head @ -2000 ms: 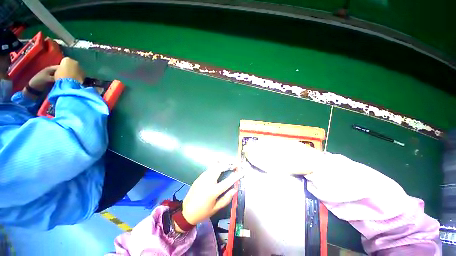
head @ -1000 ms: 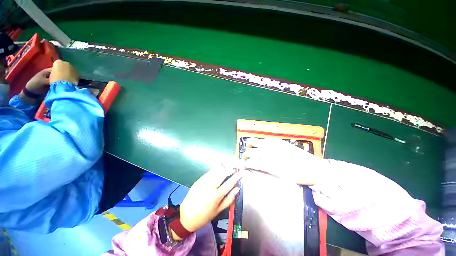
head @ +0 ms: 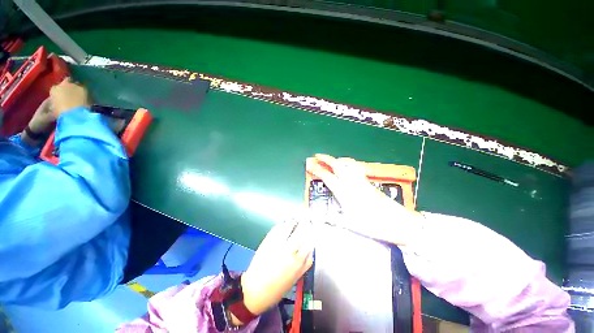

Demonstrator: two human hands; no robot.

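Observation:
An open tablet unit with a large silver-white rectangle (head: 355,279) lies in a red-orange carrier frame (head: 391,172) on the dark green bench. A dark detailed board (head: 318,194) shows at its far left end. My right hand (head: 368,203) reaches over the far end, its fingers at the frame's far left corner; glare washes it out. My left hand (head: 279,263) is at the frame's left side, its fingertips near the board's near edge. Whether either hand holds a small part cannot be seen. A small green-and-white patch (head: 312,304) shows at the unit's left edge.
A thin black pen-like tool (head: 483,173) lies on the bench (head: 241,140) at right. A chipped edge strip (head: 339,110) borders the green conveyor (head: 312,65). At left, a person in a blue smock (head: 71,201) works by red frames (head: 135,132). Stacked trays (head: 581,227) stand far right.
My right hand's fingers have moved away from me, from the board to the frame's far left corner, uncovering part of the board. My left hand stays beside the frame with its fingers drawn closer together.

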